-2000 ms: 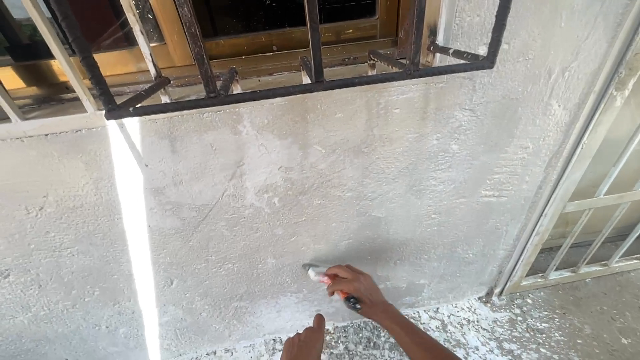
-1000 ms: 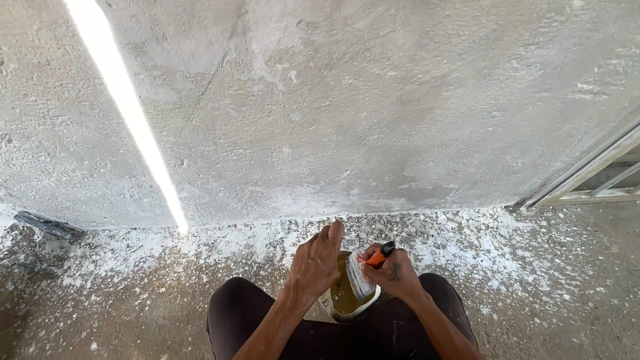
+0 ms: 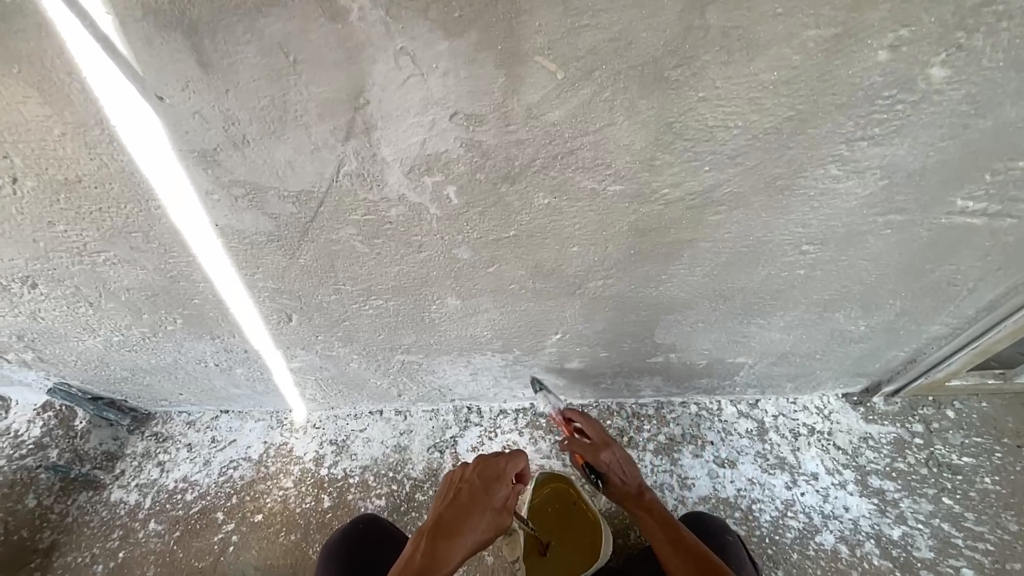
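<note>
My right hand (image 3: pixel 604 460) is closed around the orange and black handle of a paintbrush (image 3: pixel 550 398), whose dark bristle tip is at the foot of the rough plastered wall (image 3: pixel 512 264). To its left, my left hand (image 3: pixel 480 496) grips a thin stick (image 3: pixel 528 526) whose lower end dips into yellowish-brown liquid (image 3: pixel 564 520). That liquid lies in a pale plastic container (image 3: pixel 606 544) between my knees, below both hands. The container's lower part is cut off by the view's edge.
White paint flakes (image 3: pixel 784 464) cover the floor along the wall. Dark debris (image 3: pixel 96 404) lies at the far left by the wall base. A pale metal gate frame (image 3: pixel 960 360) stands at the right. A bright strip of sunlight (image 3: pixel 200 224) crosses the wall.
The brush has moved from over the container to the wall's foot. My left hand now holds a stick in the liquid. The view tilted down after the first frame, where window bars showed.
</note>
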